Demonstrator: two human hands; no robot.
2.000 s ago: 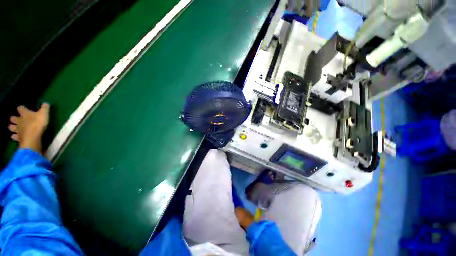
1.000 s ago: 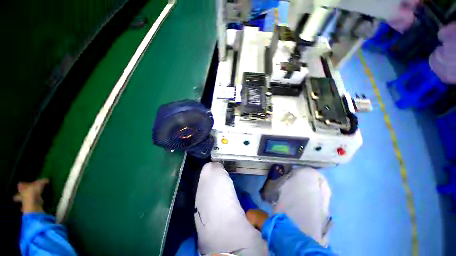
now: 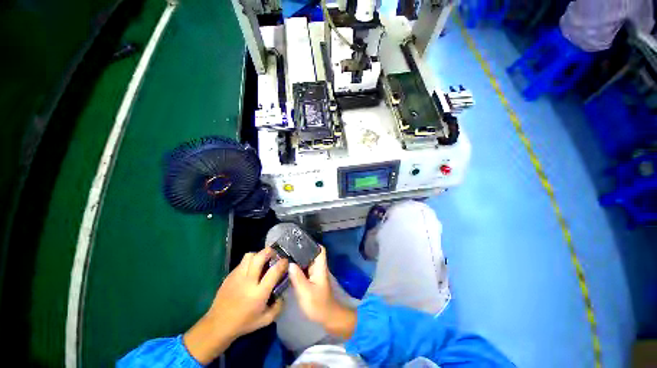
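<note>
Both my hands hold a dark electronic unit (image 3: 299,244) over my lap. My left hand (image 3: 241,298) grips its left side, with fingers over it. My right hand (image 3: 317,291) grips its lower right side, thumb on it. My fingers hide part of the unit, and I cannot tell if it is one piece or two. On the white machine (image 3: 367,154) ahead, the left fixture (image 3: 314,115) bears a black unit with pale print. The right fixture (image 3: 416,108) shows a flat dark greenish surface.
A black desk fan (image 3: 212,176) stands at the left of the machine, beside the green conveyor (image 3: 155,251) with its white divider (image 3: 101,172). A small lit screen (image 3: 369,180) is on the machine front. A person (image 3: 601,21) sits on a blue stool (image 3: 547,65) at upper right.
My left hand has come from over the far side of the conveyor to my lap. Both hands now hold a dark unit. The view has turned, and the machine sits more centrally.
</note>
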